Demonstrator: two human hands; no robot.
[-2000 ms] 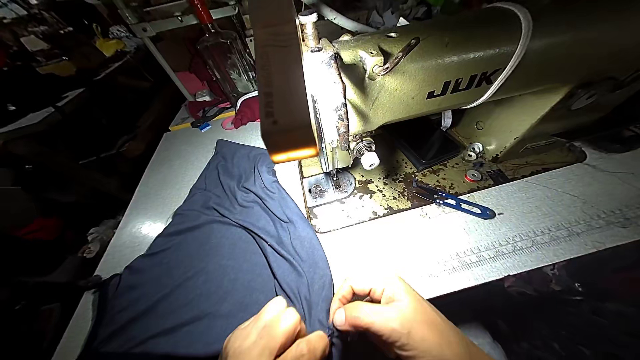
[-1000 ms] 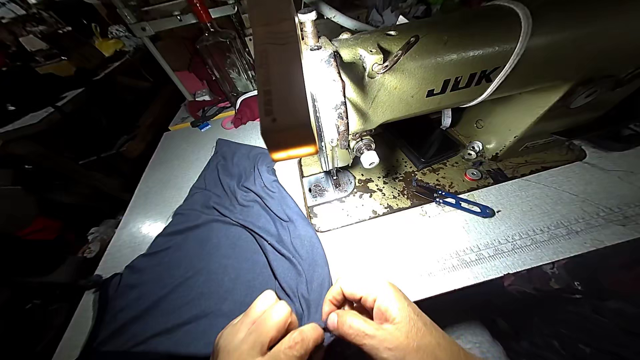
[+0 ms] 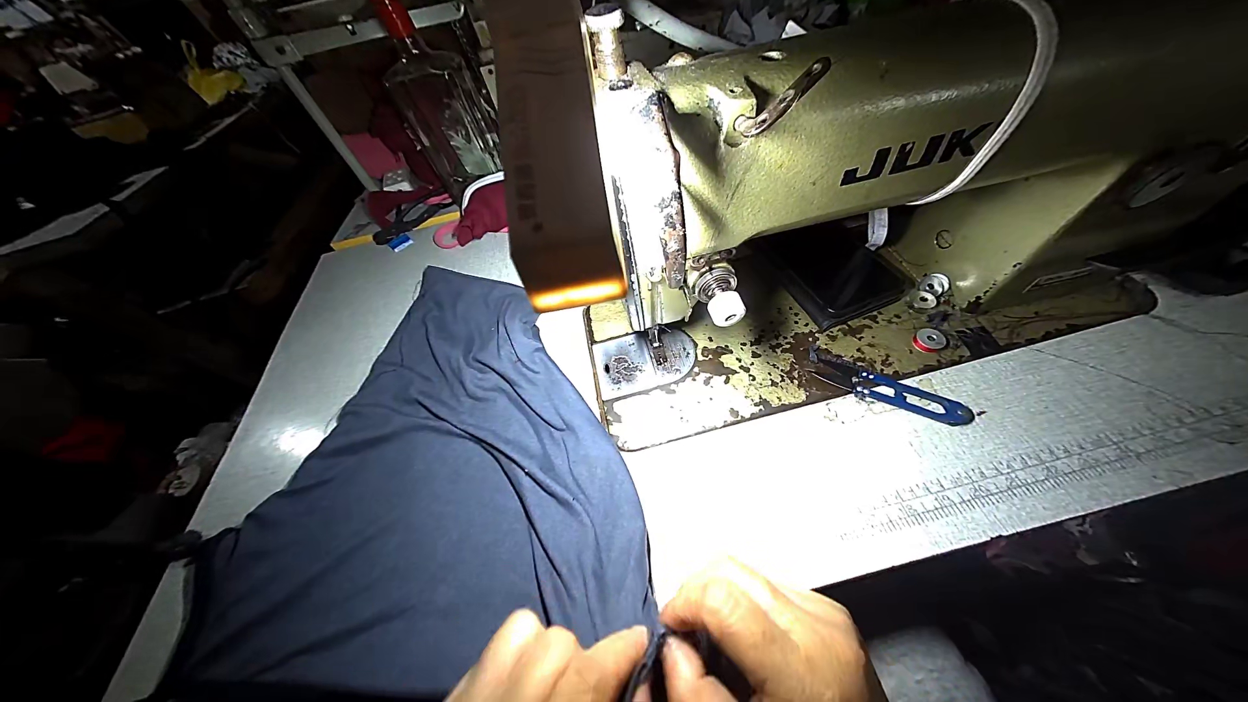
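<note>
Dark blue knit fabric (image 3: 429, 487) lies in loose folds over the left part of the table, left of the sewing machine's needle plate (image 3: 648, 363). At the bottom of the view, my left hand (image 3: 556, 663) pinches its near edge. Close beside it, my right hand (image 3: 770, 634) grips the same edge between thumb and fingers. The fingertips of both hands nearly meet there, and a small fold of cloth stands up between them. Some fingers are cut off by the frame's lower edge.
A green Juki sewing machine (image 3: 799, 185) stands behind, with a lamp (image 3: 561, 156) at its head. Blue thread snips (image 3: 912, 398) and a red-rimmed bobbin (image 3: 929, 339) lie on its bed. A glass bottle (image 3: 444, 112) and maroon cloth (image 3: 485, 212) are at the back left. A measuring scale (image 3: 1024, 468) marks the table.
Both hands have shifted slightly at the cloth's edge, and the fold between the fingertips shows more now. The rest of the fabric lies much as before.
</note>
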